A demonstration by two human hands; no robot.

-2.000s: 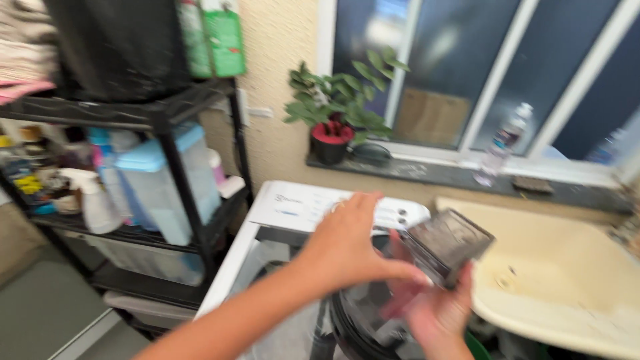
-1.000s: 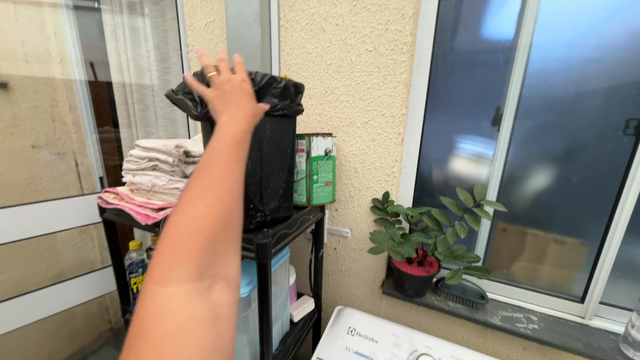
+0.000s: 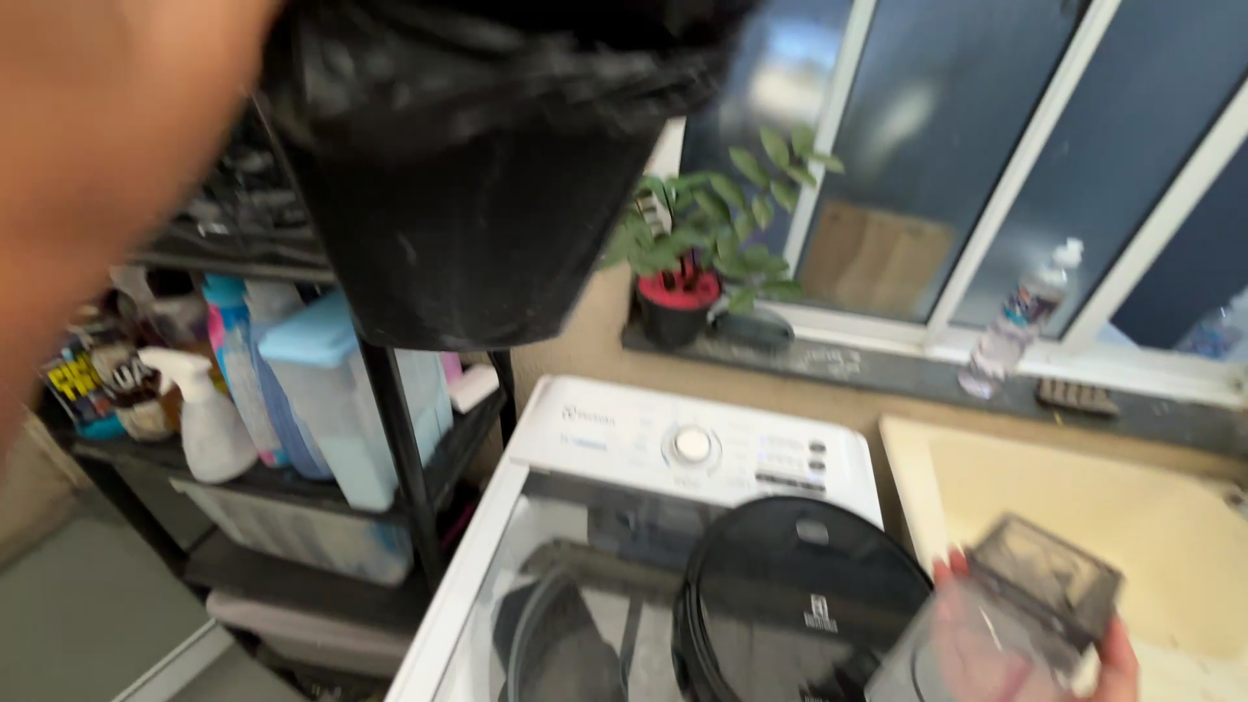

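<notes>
A black bin with a black liner (image 3: pixel 468 214) hangs tilted in front of the shelf rack, large and close. My left arm rises blurred at the upper left; the visible part of my left hand (image 3: pixel 127 127) is beside the bin, its fingers hidden, so its hold cannot be made out. At the lower right my right hand (image 3: pixel 1116 653) is closed around a transparent grey plastic dust container (image 3: pixel 1048 575), above the sink's near left edge. A round black robot vacuum (image 3: pixel 799 595) lies on the washing machine's lid, left of that hand.
The top-loading washing machine (image 3: pixel 682 439) stands beside a cream sink (image 3: pixel 1160 517). A potted plant (image 3: pixel 678 292), a clear bottle (image 3: pixel 1019 317) and a brush (image 3: pixel 1077 397) are on the windowsill. The black rack (image 3: pixel 405 439) holds a spray bottle (image 3: pixel 210 419) and a lidded plastic container (image 3: pixel 336 400).
The black bin stood on the rack's top shelf one second ago; now it is off that place, nearer to me and tilted. The view has swung down and right.
</notes>
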